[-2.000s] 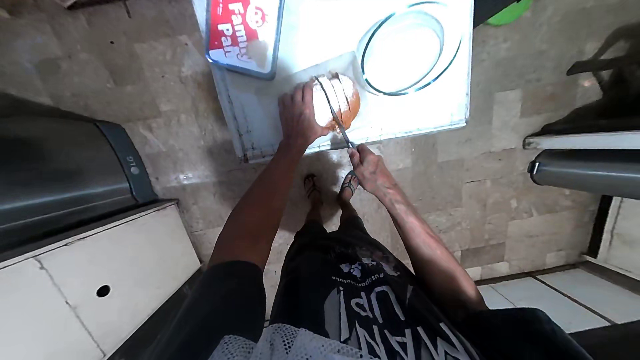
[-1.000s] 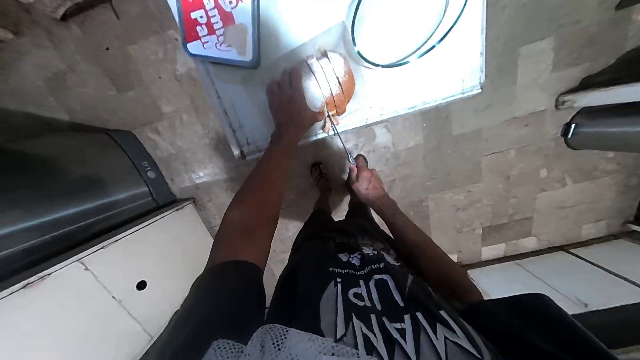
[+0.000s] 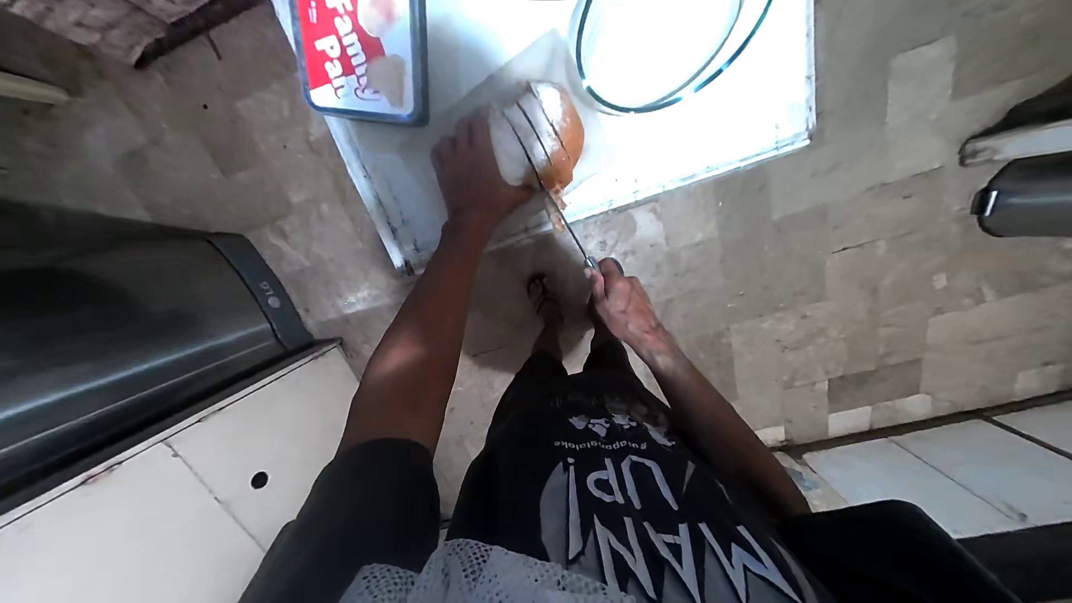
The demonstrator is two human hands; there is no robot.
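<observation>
A round, white-dusted bread loaf (image 3: 563, 126) with several cuts across its top lies on a translucent sheet (image 3: 548, 59) near the front of the white table. My left hand (image 3: 477, 172) presses on the loaf's left side, its fingers on or just beside the crust. Below and to the right, my right hand (image 3: 620, 297) grips the handle of a knife (image 3: 572, 234). The blade slants up and left into the leftmost cut; its far part is hidden in or against the bread. Small bread bits hang by the loaf's lower edge.
A plastic tub lid with a red label (image 3: 360, 59) lies left of the loaf. To its right stands a round clear glass dish (image 3: 636, 107). The white table (image 3: 720, 159) ends just before my hands. A grey LG appliance (image 3: 151, 310) stands at the left.
The knife blade has moved left across the loaf since two seconds ago, and the right hand has drawn back from the bread. The view has shifted.
</observation>
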